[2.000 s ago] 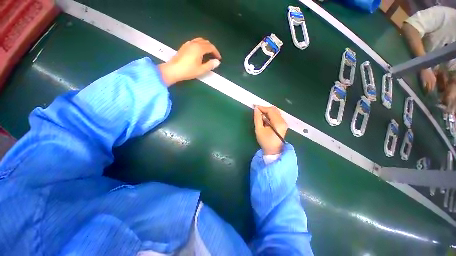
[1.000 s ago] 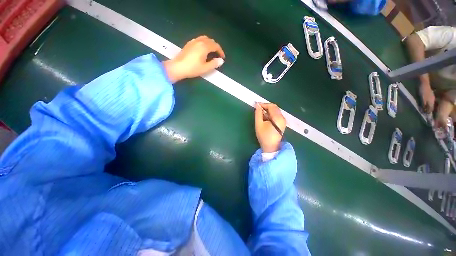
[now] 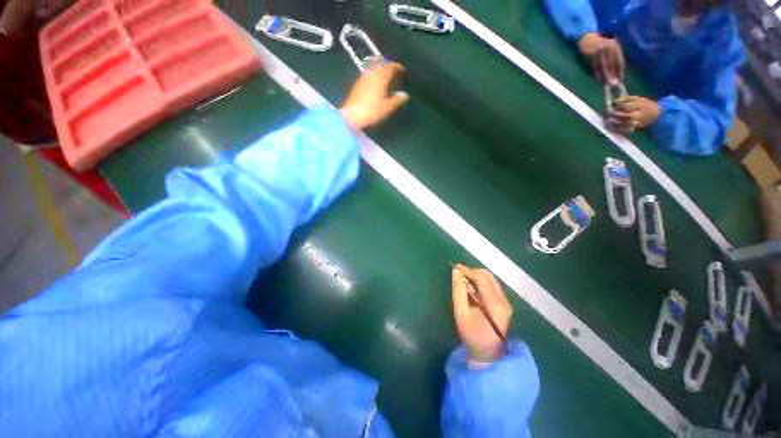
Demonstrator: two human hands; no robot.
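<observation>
My left hand (image 3: 374,96) is over the far side of the metal strip, thumb and fingers apart. Its fingers partly cover the blue end of a white oval frame (image 3: 358,43); touch is unclear. My right hand (image 3: 482,312) holds a slim dark tool (image 3: 485,308), over the green bench (image 3: 385,248) on the near side of the strip. Another white frame with a blue patch (image 3: 561,226) lies on the green belt (image 3: 479,137), beyond my right hand.
More frames lie at the belt's top left (image 3: 295,32) and lower right (image 3: 668,329). The metal strip (image 3: 445,221) crosses diagonally. A red-orange compartment tray (image 3: 107,111) is at upper left. Across the belt, a person in a blue smock (image 3: 698,94) holds a frame. A grey support is at right.
The view has swung left, bringing more of the red tray into sight. My left hand has gone from the metal strip to a frame. My right hand has drawn back from the strip, still holding the tool.
</observation>
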